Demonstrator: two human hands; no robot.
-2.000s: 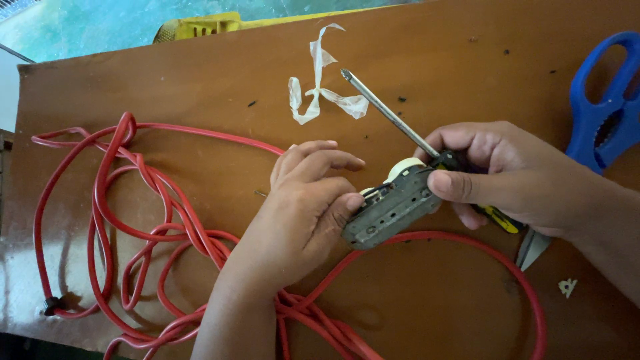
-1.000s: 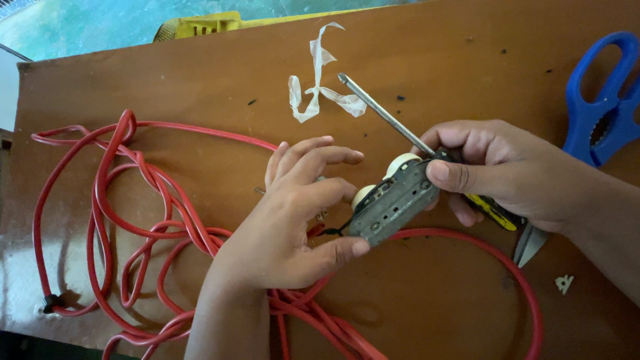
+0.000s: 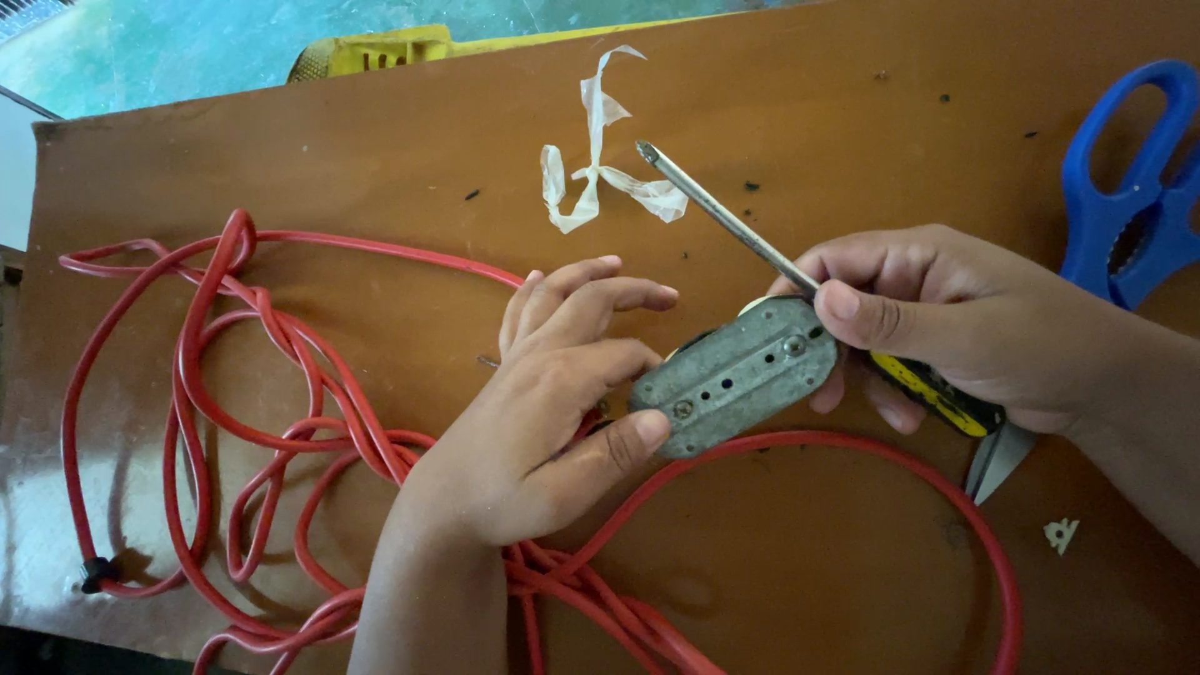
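My right hand (image 3: 919, 319) holds a screwdriver (image 3: 731, 223) with a black and yellow handle, its tip pointing up and left, and also grips the right end of a grey metal plate (image 3: 736, 375). The plate has holes and two screws, and pale round parts barely show behind its upper edge. At its left end my left hand (image 3: 562, 403) holds it between thumb and index finger, the other fingers spread. Red cable (image 3: 844, 436) runs under both hands and lies in tangled loops at the left. What the left palm hides cannot be told.
Blue-handled scissors (image 3: 1097, 216) lie at the right on the brown tabletop (image 3: 375, 159), partly under my right arm. Torn whitish tape strips (image 3: 593, 173) lie beyond the hands. A small cream piece (image 3: 1061, 535) is at lower right. A yellow object (image 3: 389, 53) shows past the far edge.
The metal plate has turned so its flat, screwed face shows more fully, and its pale round parts are now mostly hidden. My left thumb and index finger have closed on its left end.
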